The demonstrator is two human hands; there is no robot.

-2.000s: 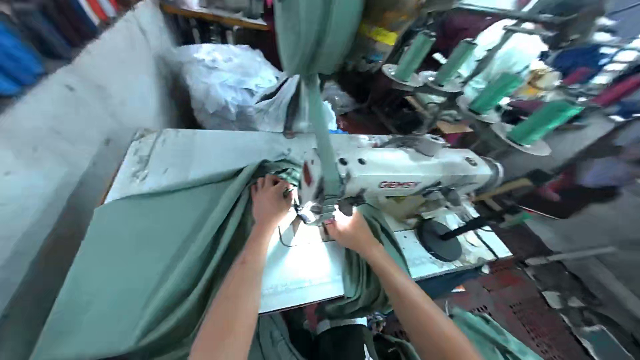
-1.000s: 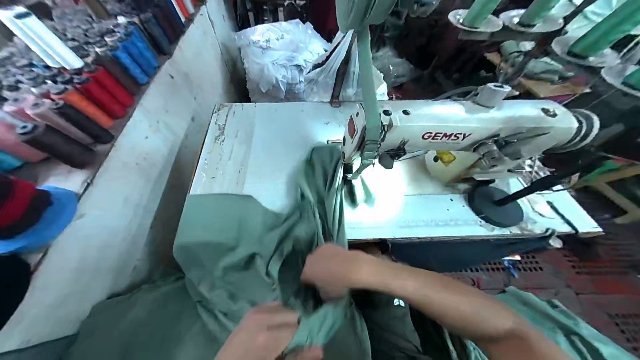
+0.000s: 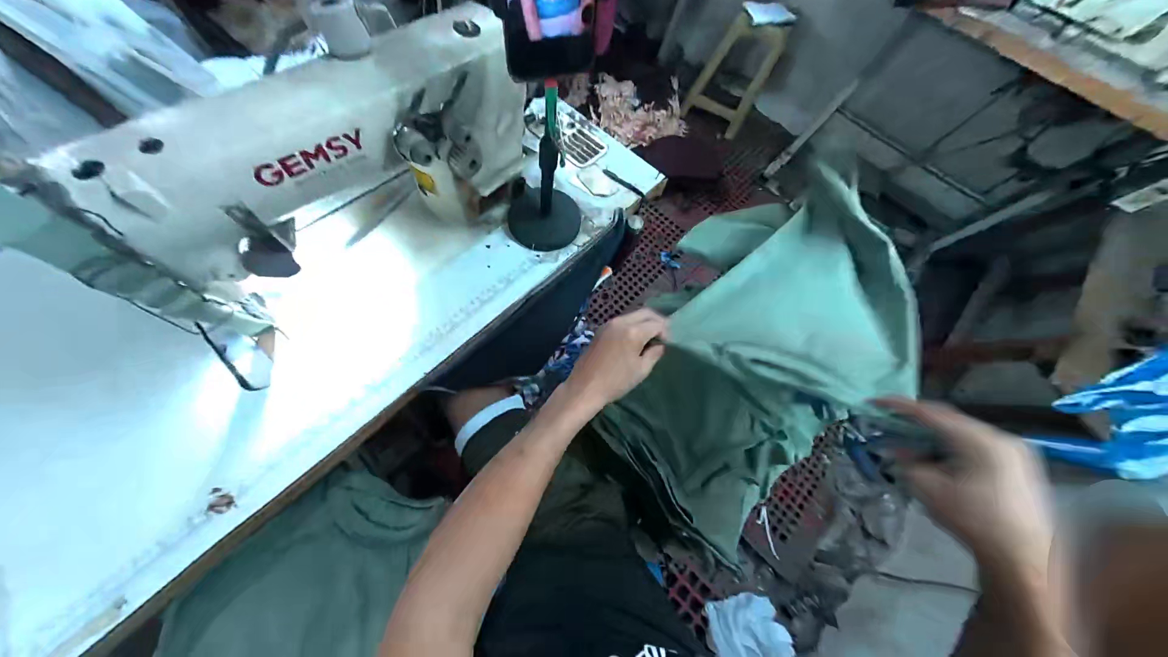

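Green fabric [image 3: 794, 319] hangs spread between my two hands, to the right of the sewing table and above the floor. My left hand [image 3: 623, 354] pinches its left edge. My right hand [image 3: 958, 465], blurred, grips the lower right part of the fabric. On the white table [image 3: 119, 438] at left stands a Gemsy industrial sewing machine [image 3: 301, 164], with a green fabric strip [image 3: 137, 265] at its needle end. Another green fabric piece [image 3: 310, 566] lies below the table's front edge, beside my lap.
A phone [image 3: 547, 41] is on a stand with a round black base [image 3: 544, 219] at the table's right end. Behind are a wooden stool [image 3: 739, 68] and fabric scraps [image 3: 634, 109]. A blue-and-white striped bag [image 3: 1127, 415] is at far right, and a white cloth [image 3: 748, 625] lies on the floor.
The view has swung right. My hands were at the needle, then in front of the table with green fabric; now they hold green fabric up to the right of the table.
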